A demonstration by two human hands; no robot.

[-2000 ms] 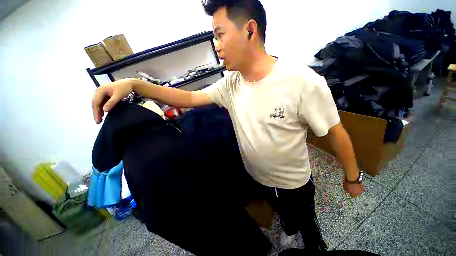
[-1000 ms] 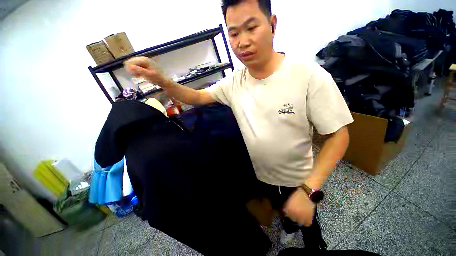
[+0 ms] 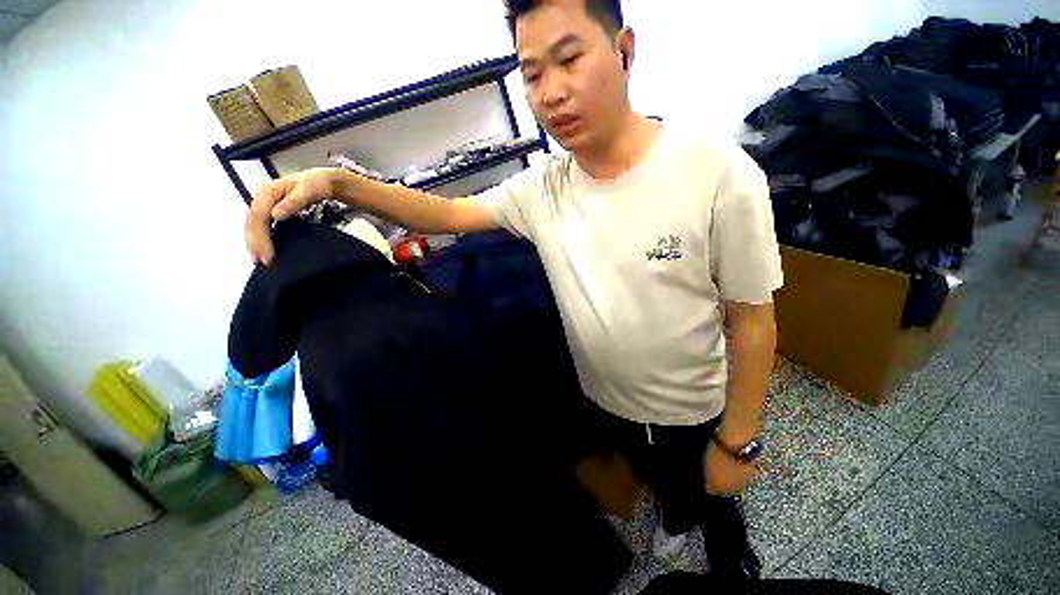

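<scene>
A large black hooded garment (image 3: 430, 407) hangs upright on a dress form and fills the lower middle. Its hood (image 3: 273, 296) droops to the left. The cream neck of the form (image 3: 370, 237) shows at the top, with a short thin gold line (image 3: 412, 279) below it. Another person's hand (image 3: 288, 200) rests on top of the hood. Neither my left hand nor my right hand is in view. A dark shape, cut off by the bottom edge, shows at the lower right; I cannot tell what it is.
A person in a beige T-shirt (image 3: 657, 302) stands right of the garment. Behind are a black shelf (image 3: 360, 110) with small cartons (image 3: 262, 105), a dark clothing pile (image 3: 872, 151) and a cardboard box (image 3: 843, 325). Blue rolls (image 3: 256, 416) and a yellow roll (image 3: 128, 399) stand at left.
The other person's raised hand has come back down onto the hood. Their other hand has dropped to their side. The person's head turned from the side view towards the garment.
</scene>
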